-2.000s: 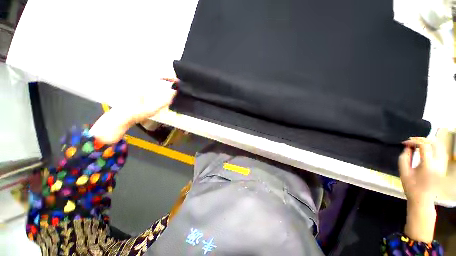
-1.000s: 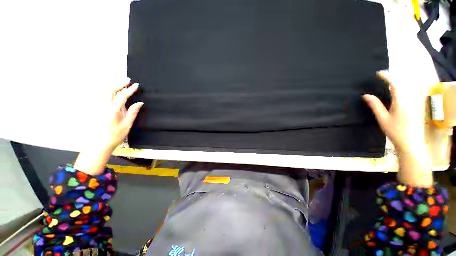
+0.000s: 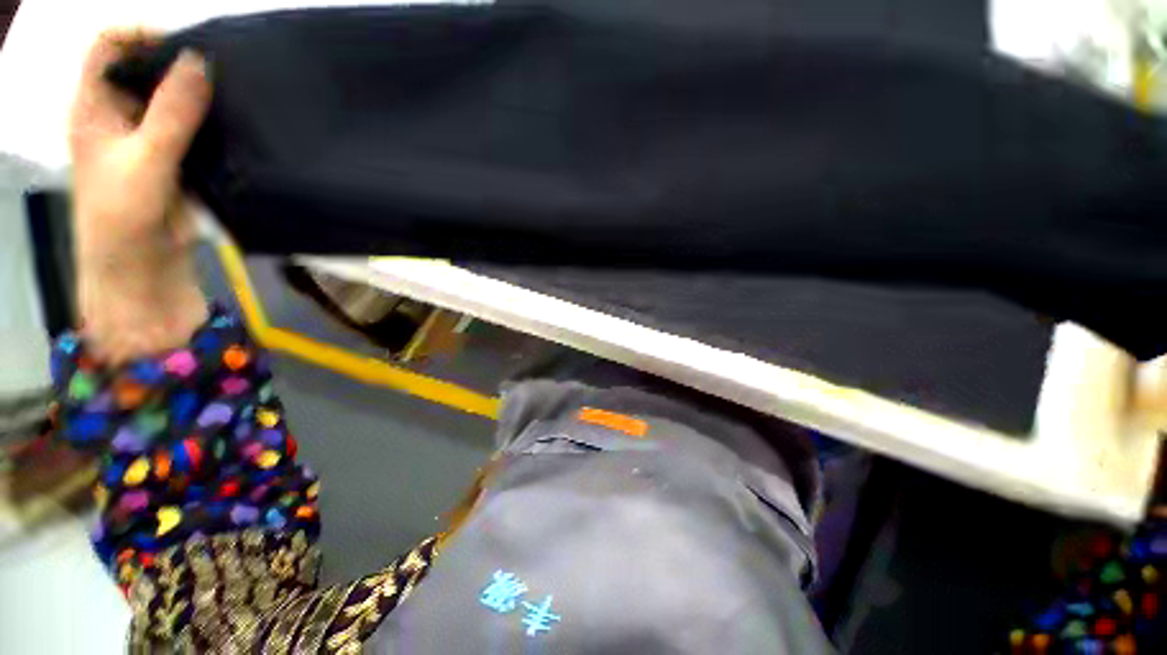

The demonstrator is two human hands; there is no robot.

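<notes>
A large black panel (image 3: 614, 141) is lifted off the table and hangs across the view, its lower edge slightly blurred. My left hand (image 3: 134, 179) grips its left end, thumb in front, above the table's near edge. Another black panel (image 3: 819, 333) lies flat below it on the white-topped table (image 3: 614, 335), reaching almost to the near edge. My right hand is hidden or out of the picture at the right; only the heart-patterned oversleeve shows at the lower right corner.
My lap has a grey apron (image 3: 602, 512) with an orange tag. The table's near edge is stained yellowish. A yellow floor line (image 3: 371, 367) runs below the table. Blurred pale items (image 3: 1088, 45) lie at the upper right.
The upper black panel has gone from lying flat to being lifted. My left hand has moved up and left and now grips its end. My right hand has left the view.
</notes>
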